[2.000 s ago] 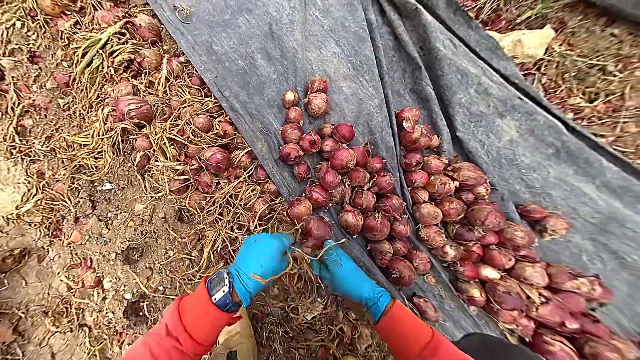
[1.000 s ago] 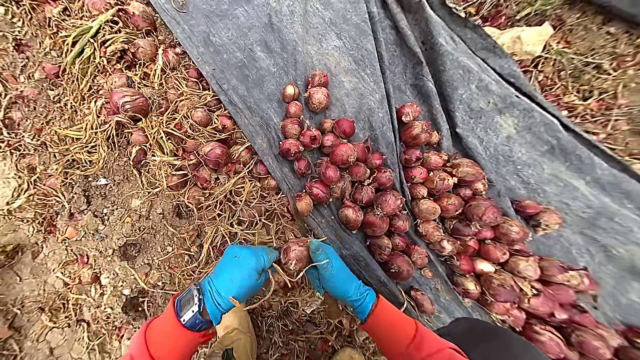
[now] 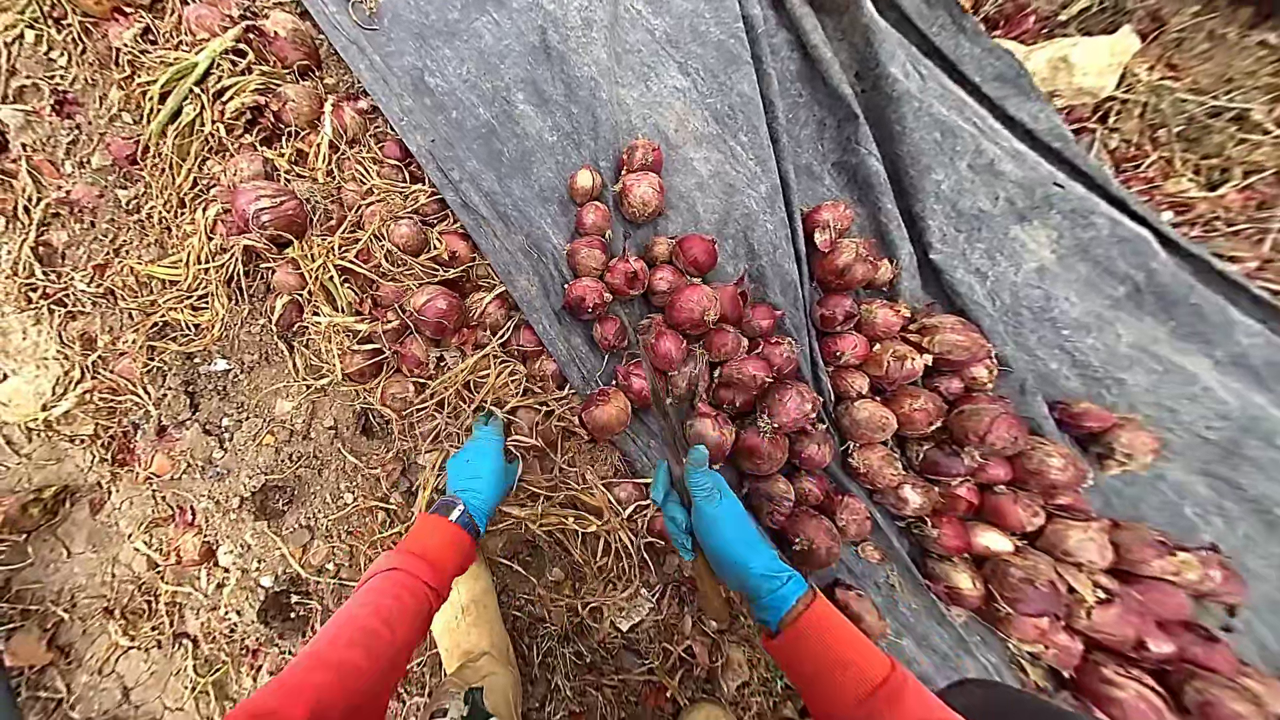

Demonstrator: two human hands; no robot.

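Observation:
My left hand (image 3: 483,472), in a blue glove with a watch at the wrist, is down at the dried onion tops (image 3: 560,490) left of the cloth; its fingertips are partly hidden, and I cannot tell whether they grip anything. In my right hand (image 3: 725,530), also blue-gloved, is a knife (image 3: 665,415) with a dark blade, blurred, pointing up over the red onions. Its wooden handle shows below the palm. Close beyond this hand, a group of red onions (image 3: 760,450) lies on the grey cloth (image 3: 560,120).
A larger heap of red onions (image 3: 1010,510) runs down the cloth's right part. More onions with dry tops, such as one large bulb (image 3: 270,210), lie on the soil at left. A pale stone (image 3: 1080,62) is at upper right. My trouser leg (image 3: 475,635) shows below.
The onion that was between my hands one second ago is no longer there. My hands have moved apart, the left one up toward the dried tops. The knife blade now shows at my right hand.

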